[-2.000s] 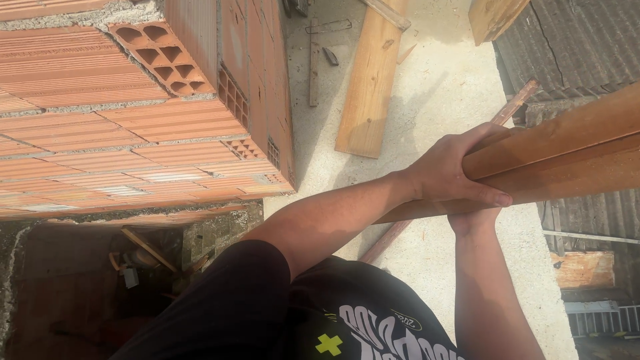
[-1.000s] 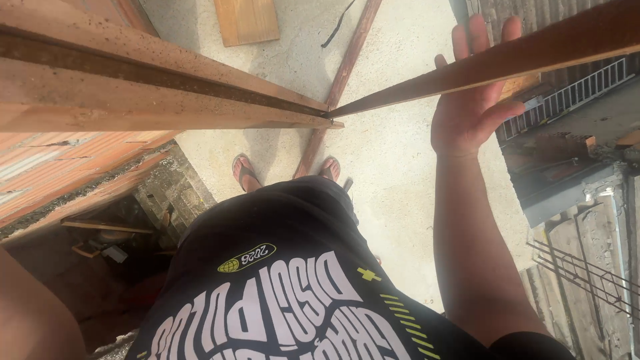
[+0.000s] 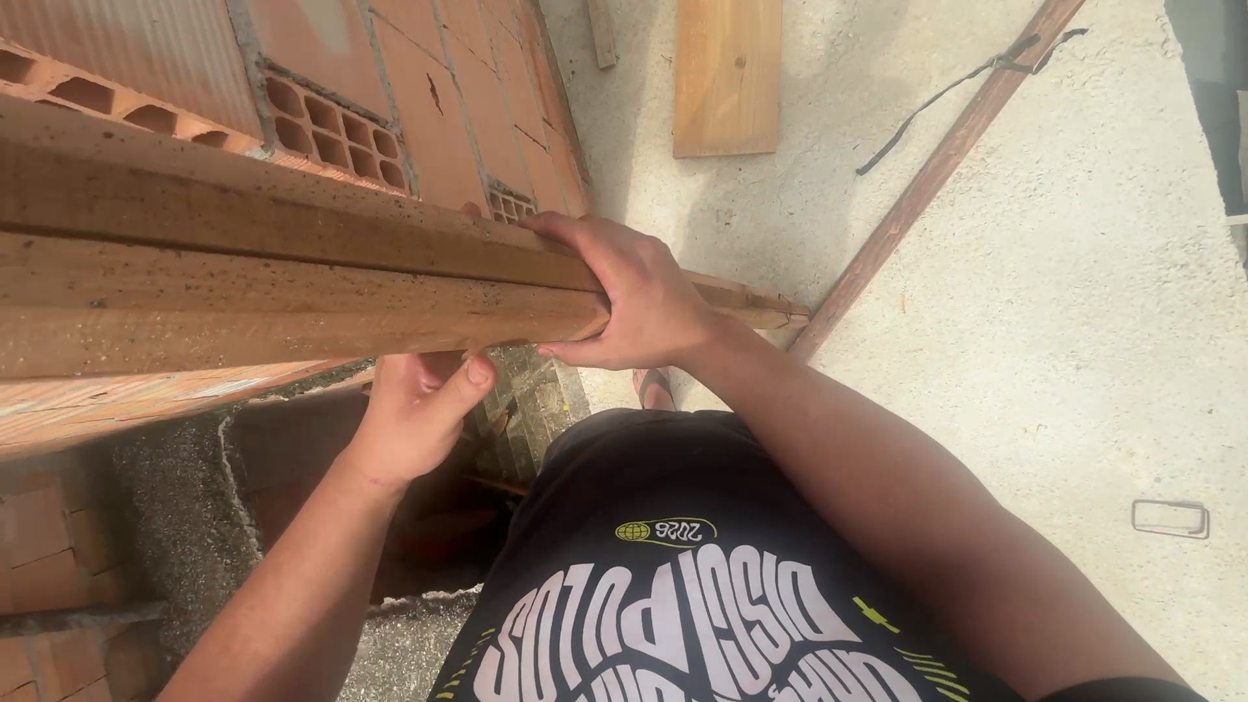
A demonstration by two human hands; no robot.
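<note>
Two long wooden beams [image 3: 292, 292] lie side by side and run from the left edge toward the concrete floor, beside the hollow-brick wall. My right hand [image 3: 634, 292] grips them from above, its fingers over the far side and the thumb at the near side. Under the near edge of the beams, my left hand [image 3: 424, 400] supports them, its thumb showing and its fingers partly hidden beneath the wood. The far ends of the beams reach a thin reddish wooden strip [image 3: 907, 205] lying across the floor.
The hollow-brick wall [image 3: 429, 97] rises at the left. A short wide board [image 3: 726, 78] lies on the concrete floor [image 3: 1053, 341], and a black strap [image 3: 916, 112] is round the strip. A dark opening [image 3: 429, 536] with rough concrete edges is below left. A small wire frame [image 3: 1170, 519] lies at right.
My right hand, open at a separate piece of wood one second ago, now grips the beams at the left. My left hand has come into view under them. The view has shifted.
</note>
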